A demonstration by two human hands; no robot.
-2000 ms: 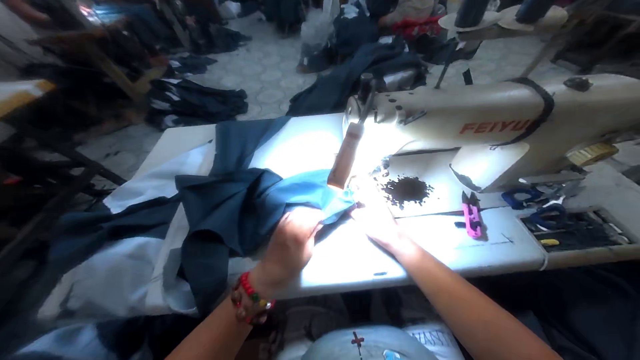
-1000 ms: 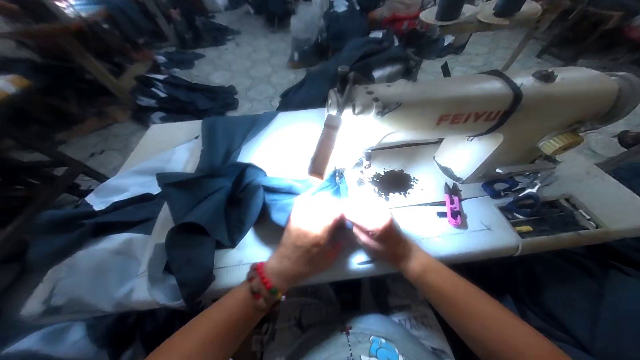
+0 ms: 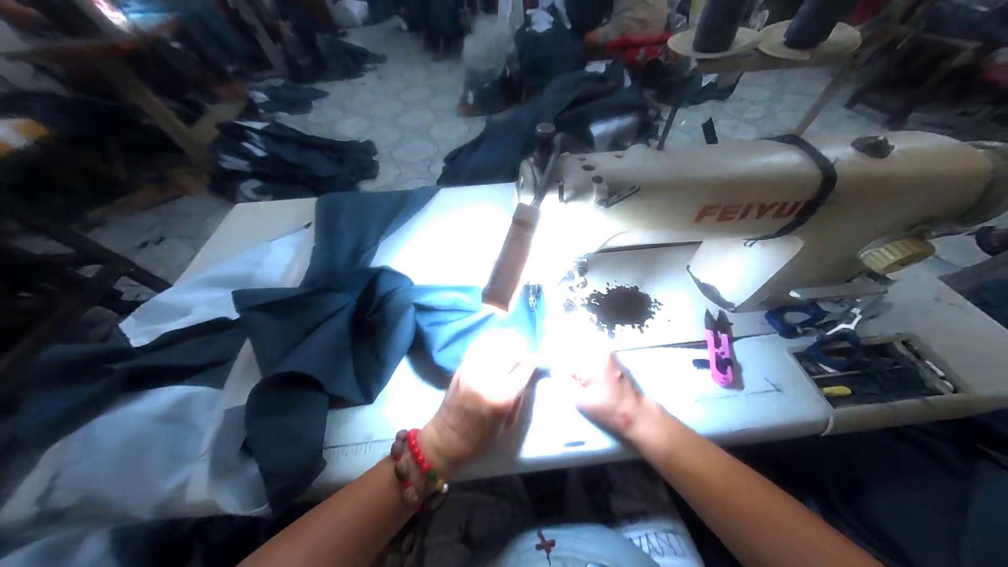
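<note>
Dark blue fabric (image 3: 339,331) lies bunched across the left of the sewing machine (image 3: 693,189), one end running under the brightly lit needle area. My left hand (image 3: 488,394), with beaded bracelets at the wrist, grips the fabric's near edge just in front of the presser foot (image 3: 535,295). Close to its right, my right hand (image 3: 610,394) rests low on the white machine bed; glare hides its fingertips, and whether they pinch anything cannot be told. A brown strip (image 3: 510,256) hangs from the machine head above the cloth.
Pink thread snips (image 3: 720,350) lie right of my right hand. Blue-handled scissors (image 3: 836,346) rest by a recessed tray (image 3: 882,386) at the right. Pale fabric pieces (image 3: 236,276) spread over the table's left side. Thread cones (image 3: 717,27) stand behind the machine. Dark garment piles (image 3: 291,157) lie on the floor.
My hands were close together at the fabric one second ago; now they are apart, with my right hand farther to the right. The fabric stays under the needle area.
</note>
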